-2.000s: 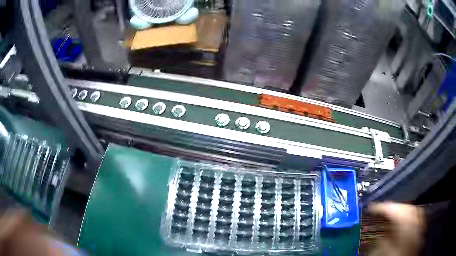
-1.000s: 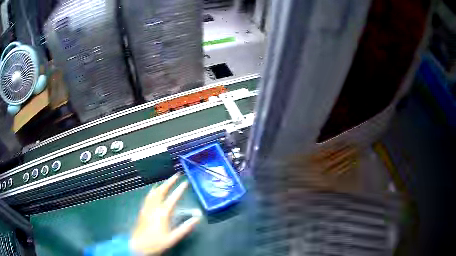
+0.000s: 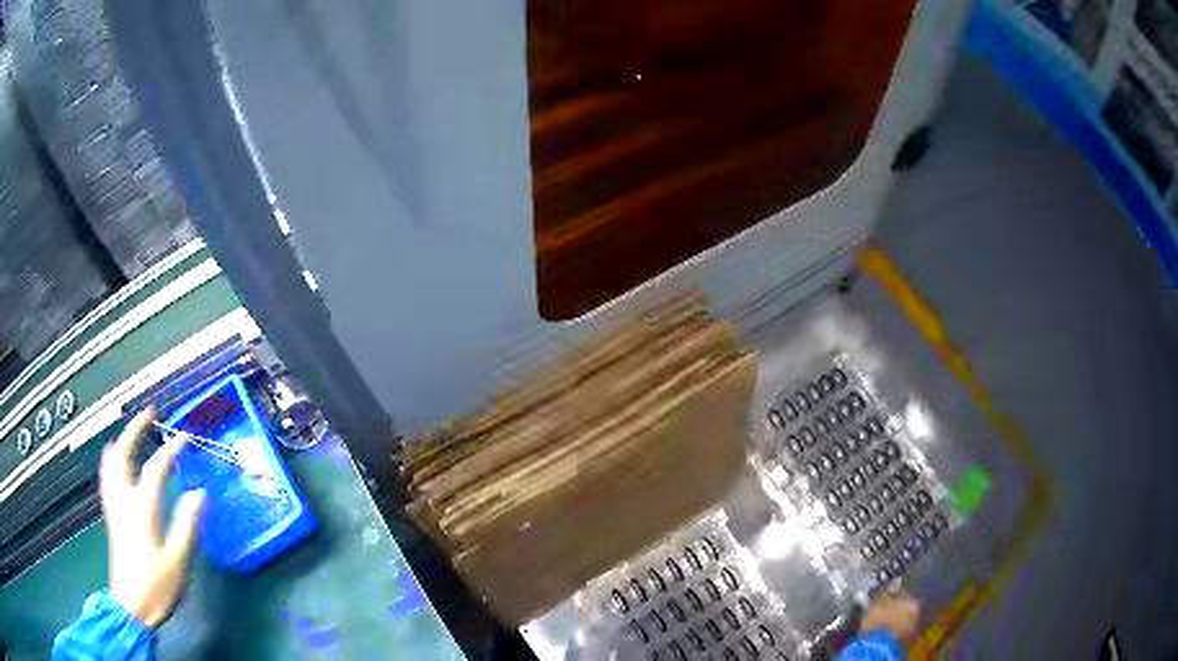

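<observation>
My left hand [image 3: 149, 529] is at the left, beside the blue bin [image 3: 300, 523], with fingers apart and apparently nothing in it. Thin sticks and whitish bits lie in the bin, on the green bench. My right hand [image 3: 891, 613] is small at the bottom right, at the lower edge of a clear tray [image 3: 915, 420] with rows of dark ring-like units; its grip is unclear. A second such tray [image 3: 549, 635] lies at the bottom centre, cut off by the picture's edge.
A stack of brown cardboard [image 3: 620, 504] stands between bench and trays, below a grey cabinet [image 3: 401, 258] with a dark orange window. Pale discs [image 3: 44, 424] sit on the conveyor belt at far left. A yellow line [image 3: 950, 342] runs on the floor.
The view has swung right and down. The bin is now at the left, and the cardboard and filled trays show clearly. My right hand has appeared at the trays; my left stays open near the bin.
</observation>
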